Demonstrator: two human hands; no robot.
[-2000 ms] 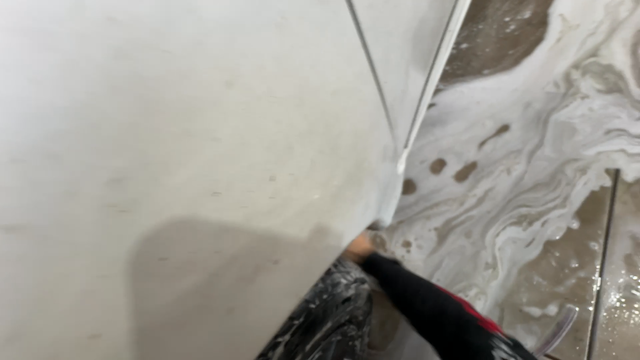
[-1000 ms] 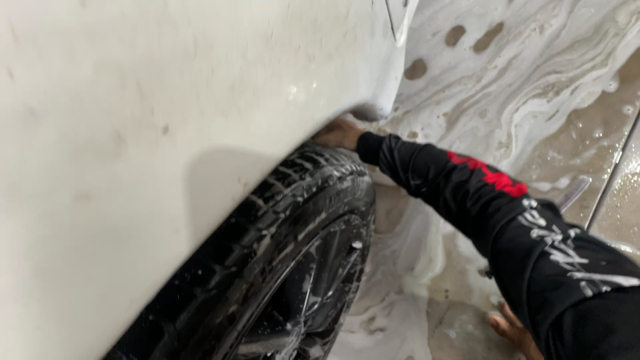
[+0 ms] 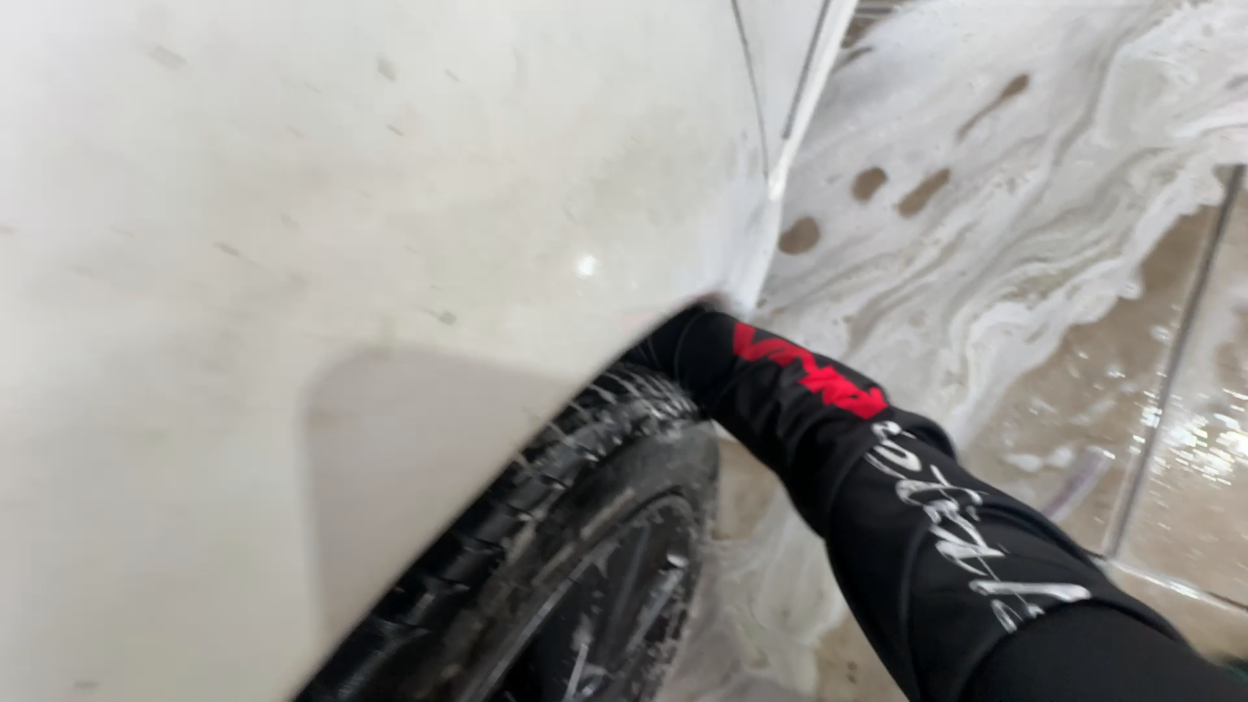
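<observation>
A black sleeve [image 3: 819,419] with red and white markings reaches in from the lower right to the wheel arch of a white car [image 3: 468,224]. The hand at its end is hidden behind the fender, above the car tire [image 3: 546,468], so whatever it touches or holds cannot be seen. Which arm this is cannot be told for certain, though it comes from the right side. White suds streak the tire tread and the dark wheel rim [image 3: 595,614]. No other hand shows.
Foamy water [image 3: 975,195] covers much of the wet floor right of the car. A thin dark line [image 3: 1180,361] crosses the floor at the far right. The body panel bears small dirt specks and a shadow.
The hand showed at the wheel arch's edge a second ago; it has gone deeper inside, and only the sleeve shows. Another hand, low at the right then, is out of view.
</observation>
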